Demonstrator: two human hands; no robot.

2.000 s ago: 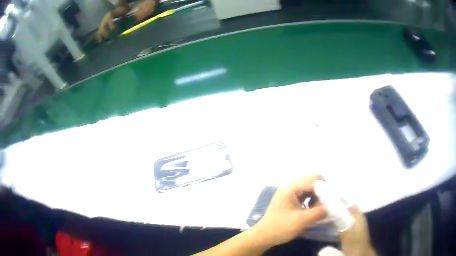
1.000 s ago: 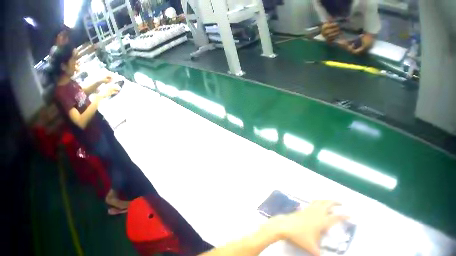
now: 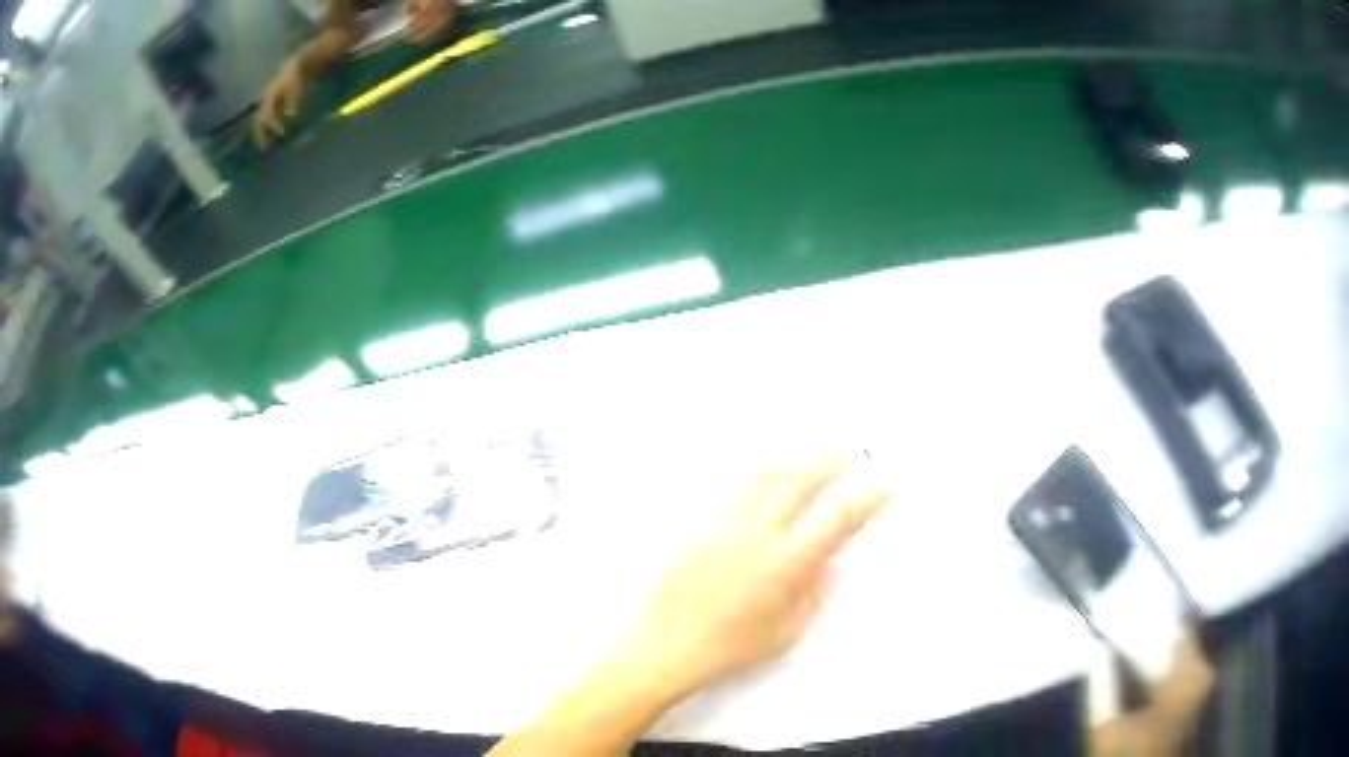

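Observation:
My left hand [image 3: 747,584] is over the white bench, its fingers stretched towards a small dark mark [image 3: 866,454]. I see nothing held in it, though a clear bag hardly shows on the white. My right hand [image 3: 1161,695], blurred and partly cut off at the lower right, holds a flat black housing [image 3: 1077,518] by its near end. A thicker black housing [image 3: 1169,355] lies beyond it. Two bagged housings [image 3: 348,500] lie close together at the left, under glossy wrinkled film.
The green belt [image 3: 873,178] runs behind the white bench strip [image 3: 829,355]. A dark object [image 3: 1132,126] is on the belt at the upper right. Another person's hand [image 3: 289,96] and a yellow tool [image 3: 422,74] show at the upper left. Something red is at the bottom left.
The view has swung back from the aisle. A second bagged housing now lies beside the first at the left. My left hand has left them and moved right. My right hand now shows with a flat housing.

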